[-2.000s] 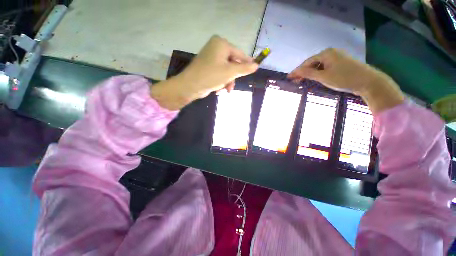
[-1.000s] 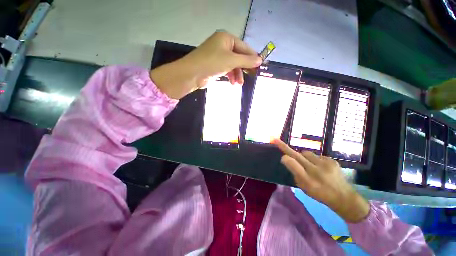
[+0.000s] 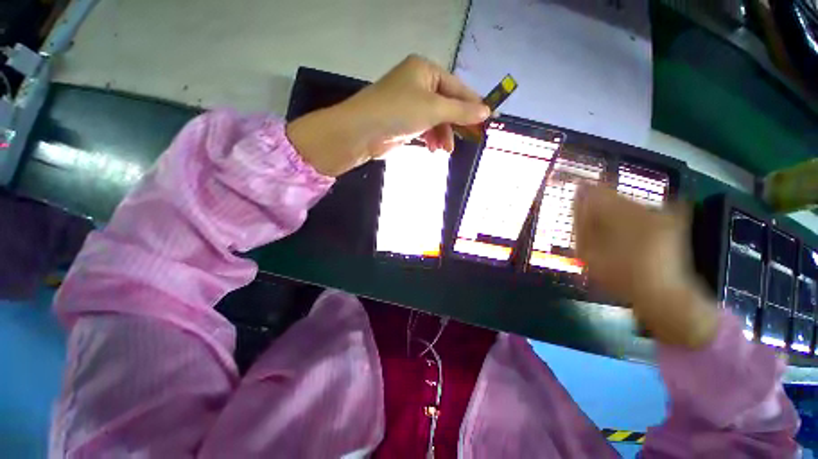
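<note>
My left hand pinches a small dark strip with a yellow tip at the top edge of a tilted smartphone. That phone's screen is lit white with an orange-red band at the bottom. It leans in the black phone tray. Another lit phone stands to its left, and lit phones are to its right, partly covered by my right hand. My right hand is blurred over the right-hand phones; its fingers cannot be made out.
A second tray of phones with dark glossy screens lies at right. Pale boards are behind the tray. A white power strip is at far left. A blurred yellow-green post is at right. A white cable hangs down my chest.
My right hand has moved from the tilted phone's bottom edge up and right over the right-hand phones. My left hand keeps the strip. The tilted phone's screen now shows an orange-red band.
</note>
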